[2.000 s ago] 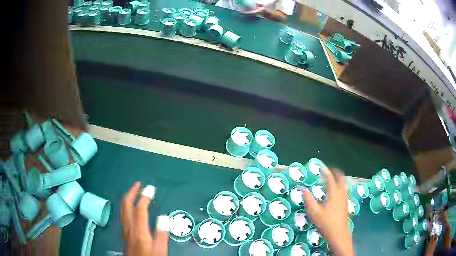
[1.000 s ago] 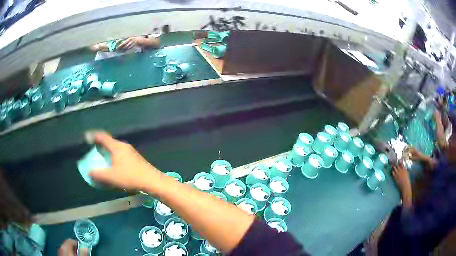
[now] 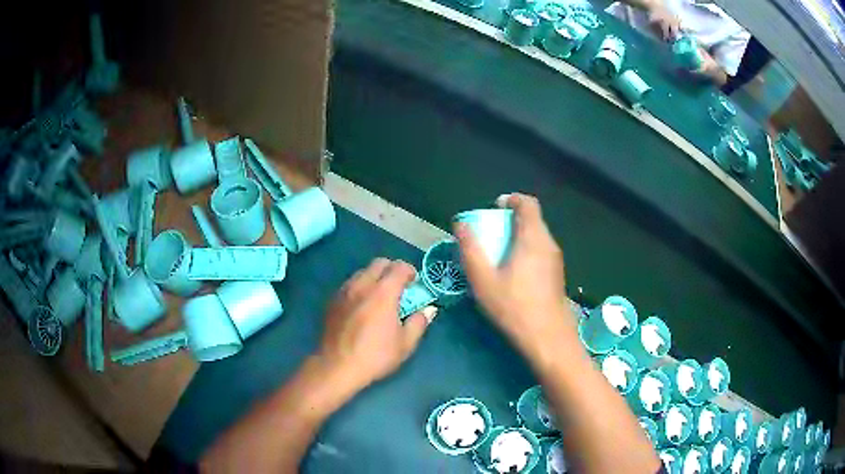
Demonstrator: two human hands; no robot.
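My left hand (image 3: 371, 319) is shut on the handle of a teal handled housing (image 3: 445, 270). The housing's round barrel faces up and shows a spoked grille inside. My right hand (image 3: 521, 268) holds a teal cup part (image 3: 489, 231) right beside the barrel, at its upper right. I cannot tell whether the two parts touch. The cup's inside is hidden. A pale cover shows on a fingertip of each hand.
An open cardboard box (image 3: 269, 74) at left holds jumbled teal housings (image 3: 306, 218). Cup parts with white inserts (image 3: 460, 425) stand in rows at lower right. The dark belt (image 3: 593, 185) runs beyond a pale rail. Across it are more cups and a person's hands (image 3: 663, 23).
The view has swung left to the box. The cup in my right hand is now beside the housing's barrel. My left hand still holds the housing, now nearer the middle of the view.
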